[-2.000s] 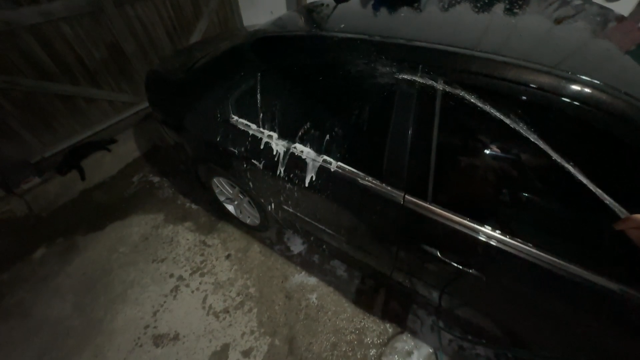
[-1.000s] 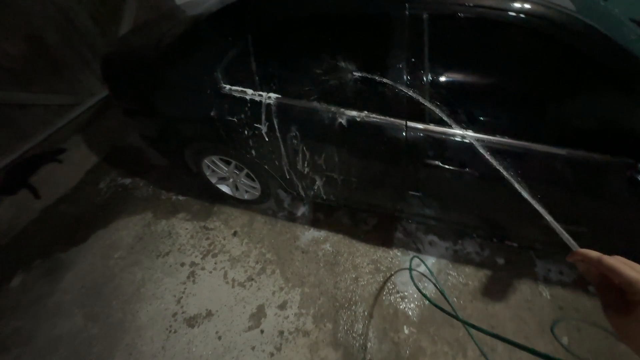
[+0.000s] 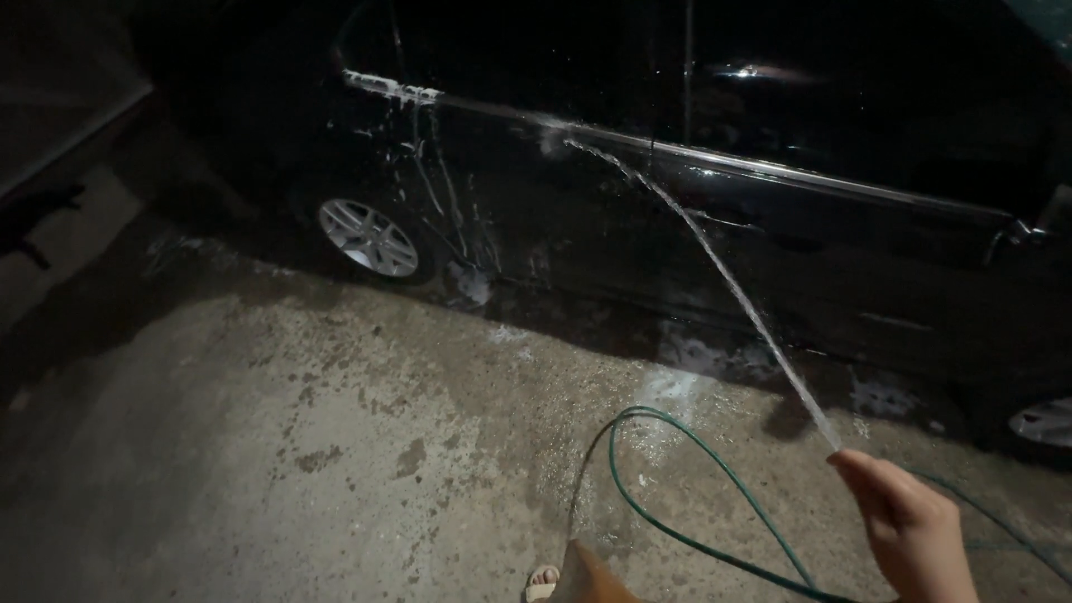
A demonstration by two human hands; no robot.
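My right hand (image 3: 909, 523) is at the lower right, its fingers closed around the end of a green garden hose (image 3: 699, 544), which the hand mostly hides. From the fingertips a water stream (image 3: 741, 293) arcs up and left onto the side of a black car (image 3: 586, 226), just below the chrome window trim (image 3: 754, 167). White foam (image 3: 394, 88) clings to the rear end of that trim, and thin suds run down the panel beside the rear wheel (image 3: 368, 237). My left hand is out of view.
The hose loops over wet concrete ground (image 3: 402, 435) with patches of suds. A sandaled foot (image 3: 543, 579) shows at the bottom edge. Another wheel (image 3: 1043, 421) is at the far right, and a dark object (image 3: 38, 218) lies at the left.
The water stream has moved from the window down to just below the trim. Less foam is on the trim than two seconds ago. The view has tilted down, showing more ground and hose.
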